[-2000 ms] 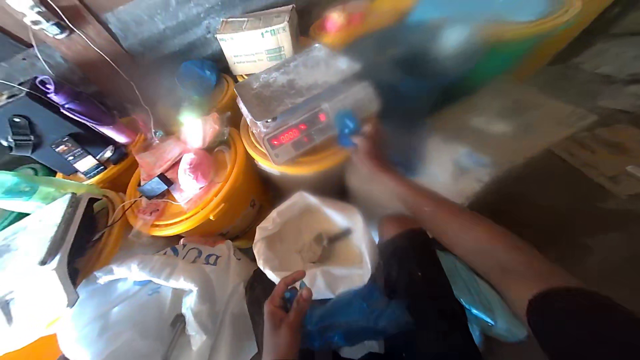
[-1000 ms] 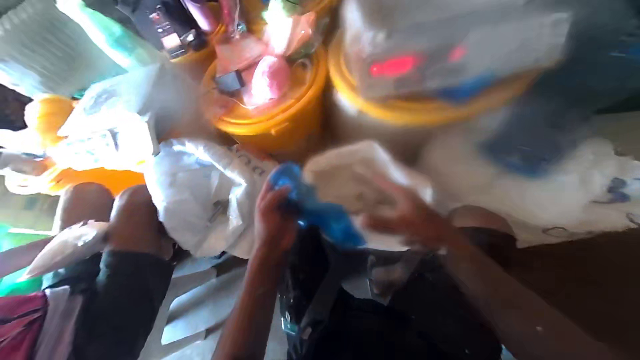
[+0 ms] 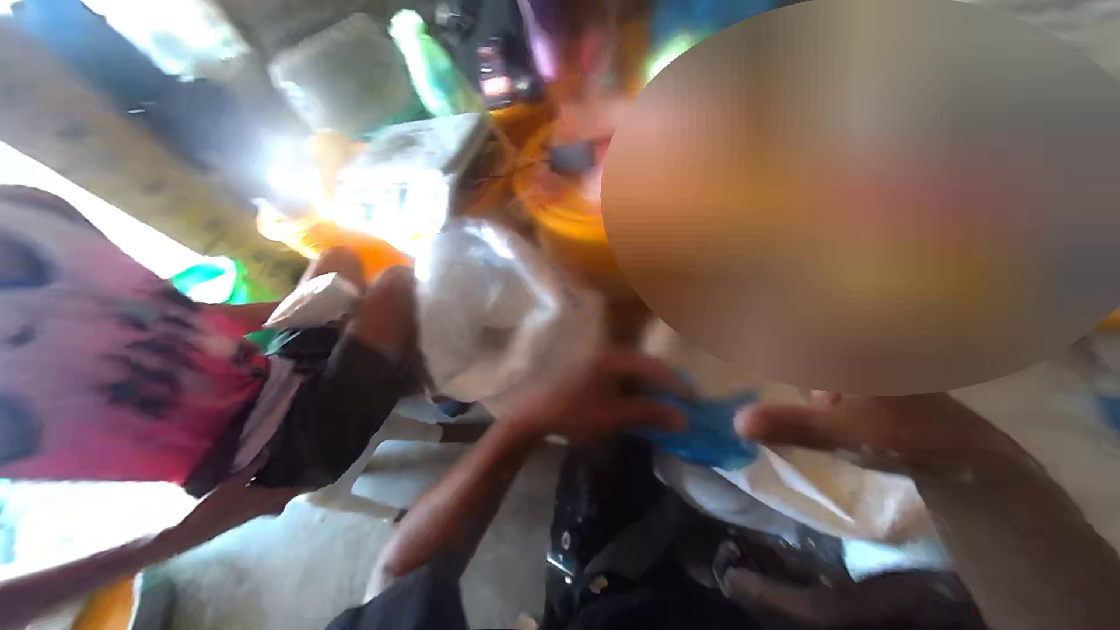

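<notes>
Blurred by motion, my left hand [image 3: 595,398] grips the left end of a blue plastic bag [image 3: 709,429] above my lap. At the bag's right end is my right hand [image 3: 840,429], its fingertips at the plastic; part of this hand is hidden by a blurred oval, and its grip is unclear. A white plastic sack [image 3: 503,306] stands just beyond my left hand. Under my right forearm lies pale bag material [image 3: 840,494].
A co-worker in a pink patterned shirt [image 3: 114,367] sits close on the left, a white bag [image 3: 315,302] on the lap. Beyond the white sack is a yellow bucket [image 3: 569,219]. A large blurred oval hides the upper right.
The view has swung left, bringing the co-worker further in. Two seconds ago my right hand was at the scale with blue plastic; now both hands are together at the blue bag.
</notes>
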